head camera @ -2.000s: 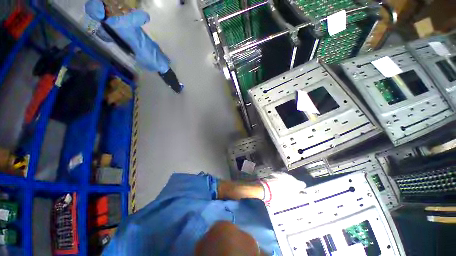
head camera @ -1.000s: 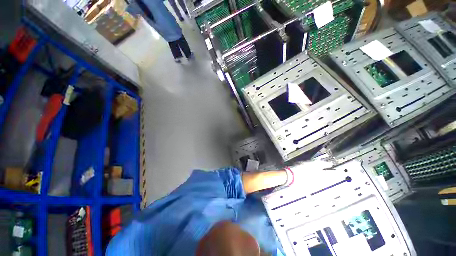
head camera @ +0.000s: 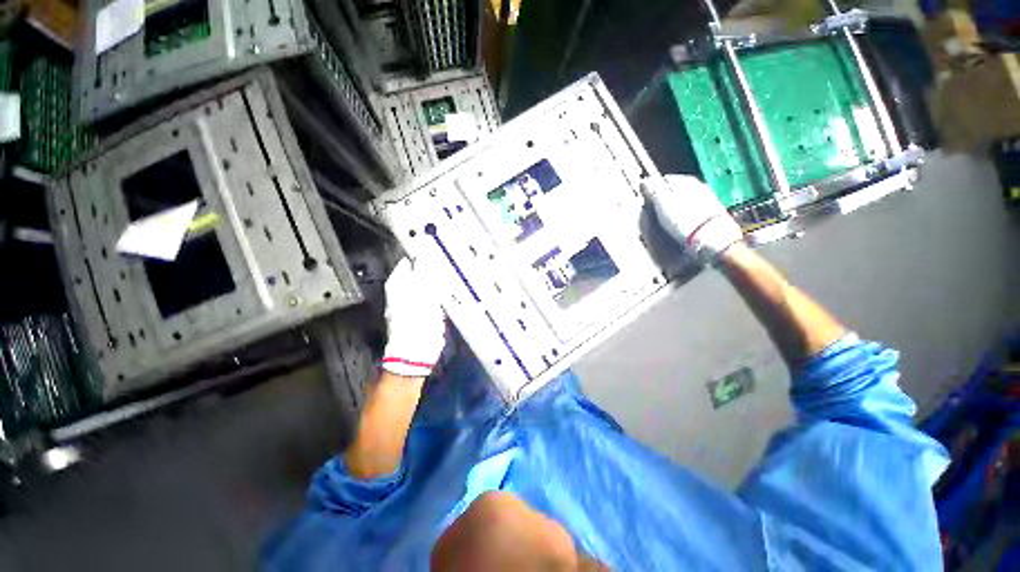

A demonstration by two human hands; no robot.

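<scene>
A PCB magazine rack (head camera: 447, 240) is in front of my body, its pale metal end plate facing up, with slots and two rectangular windows. My left hand (head camera: 414, 318), in a white glove with a red cuff line, is at the rack's left side; its fingers are partly hidden by the rack. My right hand (head camera: 690, 215), in the same kind of glove, grips the rack's right edge. The rack is tilted, and its underside is hidden.
Another magazine rack with a white paper tag (head camera: 160, 231) stands at the left, with more racks behind it. A metal-rod trolley with a green board (head camera: 772, 112) is at the upper right. Grey floor (head camera: 895, 279) with a green floor sign (head camera: 730, 388) lies at the right.
The view has turned from the aisle and blue shelves. Both gloved hands now show at the rack's sides; earlier one glove was seen on a rack. The rack is now in front of my chest.
</scene>
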